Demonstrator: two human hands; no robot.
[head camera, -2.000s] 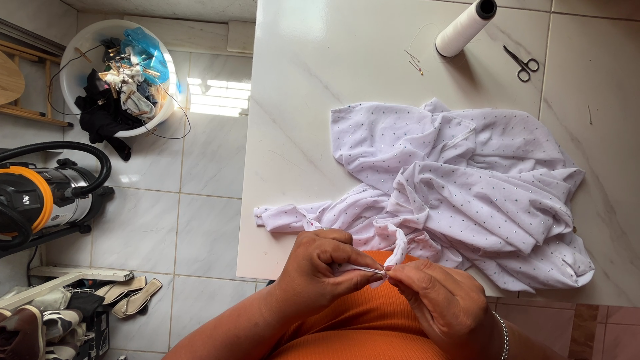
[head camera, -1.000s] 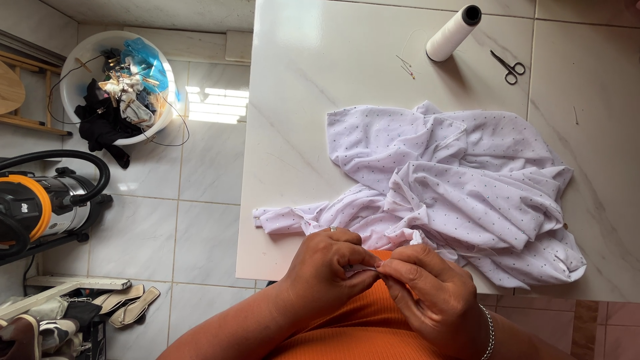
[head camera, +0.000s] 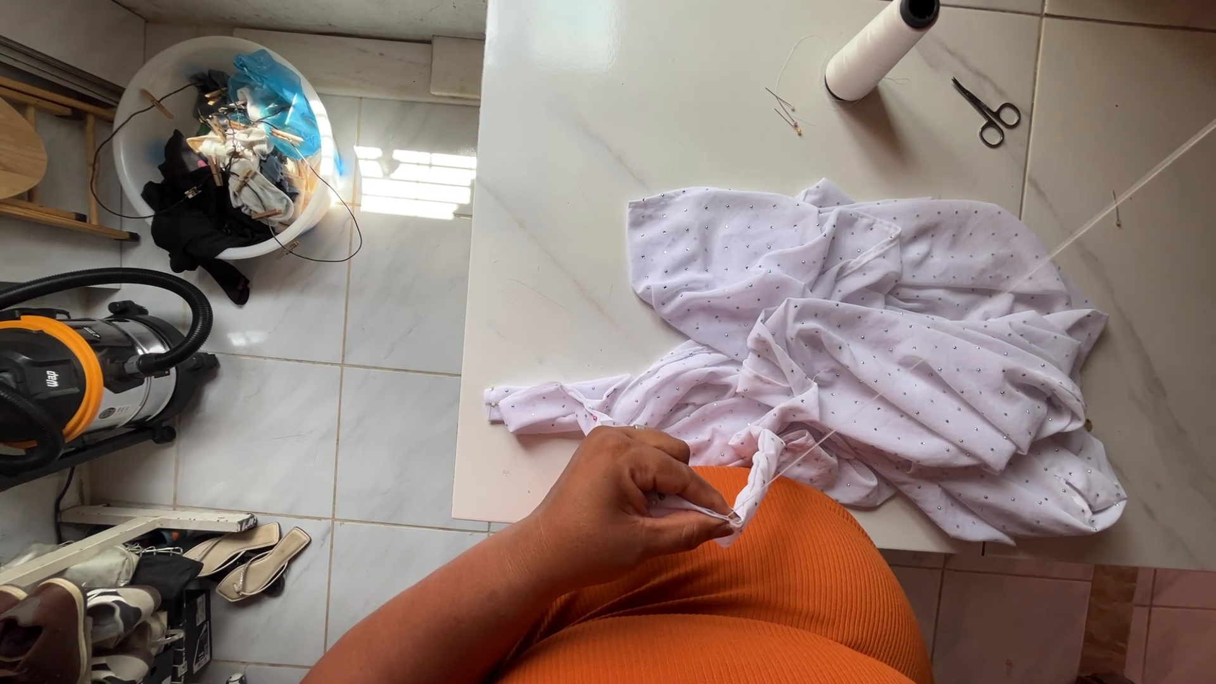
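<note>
My left hand (head camera: 632, 499) pinches a folded edge of the white fabric dotted with small studs (head camera: 912, 370), just above my lap at the table's front edge. A pale thread (head camera: 1092, 223) runs taut from the held edge across the fabric to the right side of the view. My right hand is out of view. A spool of white thread (head camera: 876, 52) stands at the back of the table, with small scissors (head camera: 988, 112) to its right. Several pins or needles (head camera: 786, 112) lie left of the spool, one with thread. Another thin pin or needle (head camera: 1117, 209) lies at the right.
The fabric spreads over the marble-look table (head camera: 560, 237). On the floor at left are a white tub (head camera: 128, 142) of clothes and clothespins, a vacuum cleaner (head camera: 104, 375), sandals (head camera: 261, 565) and a rack (head camera: 152, 521) with shoes.
My right hand, earlier beside my left at the fabric edge, has left the view. The thread is now stretched out to the right. My left hand stays on the fabric.
</note>
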